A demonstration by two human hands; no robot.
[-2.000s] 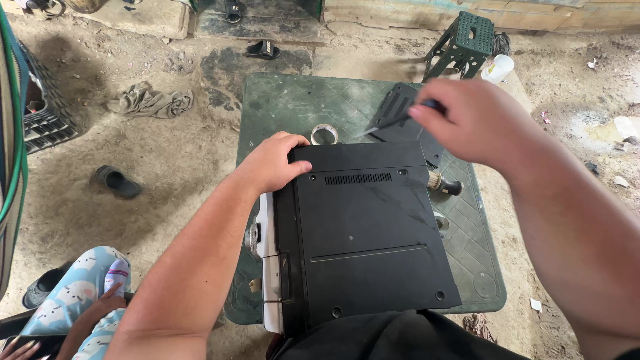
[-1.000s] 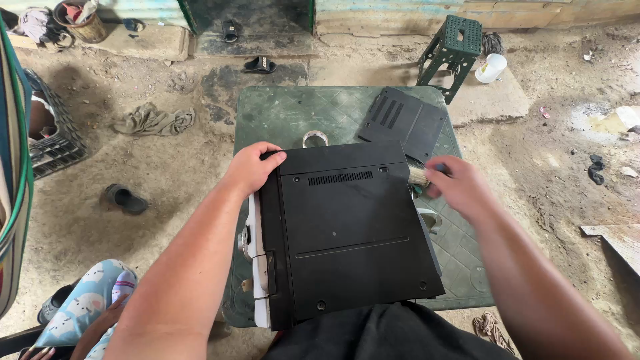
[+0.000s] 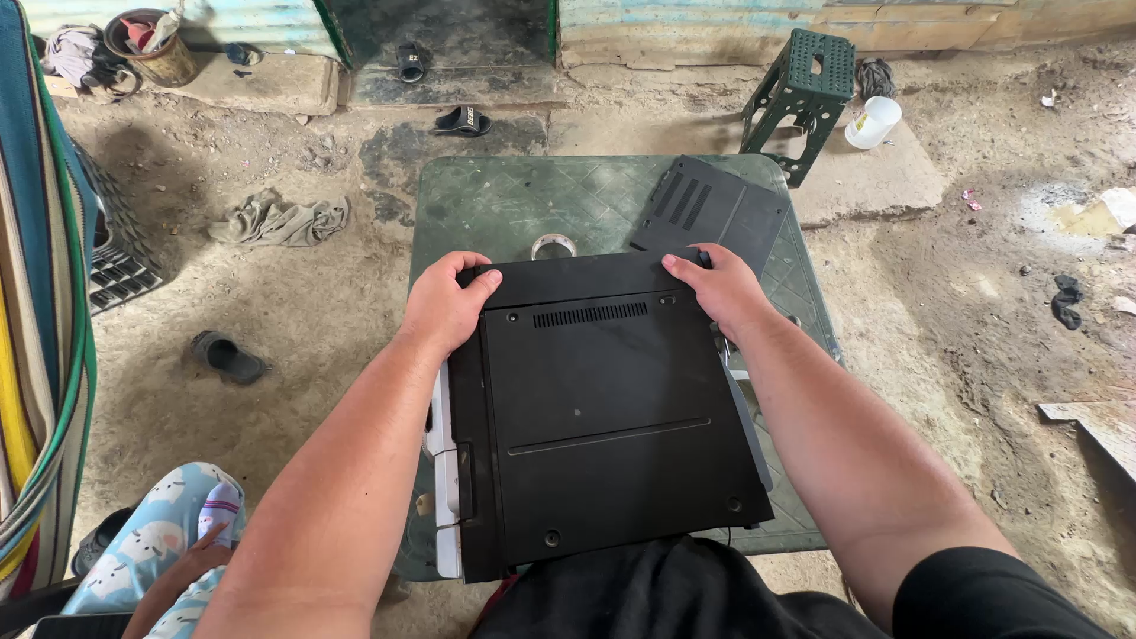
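A large black plastic appliance housing point(image 3: 612, 390), with a slotted vent and corner screws, stands over the near part of a green plastic table point(image 3: 515, 195). My left hand point(image 3: 451, 302) grips its far left corner, thumb on the upper face. At the far right corner my right hand point(image 3: 723, 284) holds the edge, its fingertips partly hidden. White parts show along the housing's left side. Behind it lie a roll of tape point(image 3: 554, 244) and a flat black slotted panel point(image 3: 710, 209). No screwdriver can be made out.
A green plastic stool point(image 3: 803, 98) and a white bucket point(image 3: 873, 122) are beyond the table. At left are a gray cloth point(image 3: 284, 220), a sandal point(image 3: 227, 357) and a black crate point(image 3: 120, 240). Another person's patterned leg point(image 3: 160, 532) shows at lower left.
My right hand, which held a dark-handled tool over the slotted panel two seconds ago, has come to the housing's far right corner. My left hand has stayed at the far left corner.
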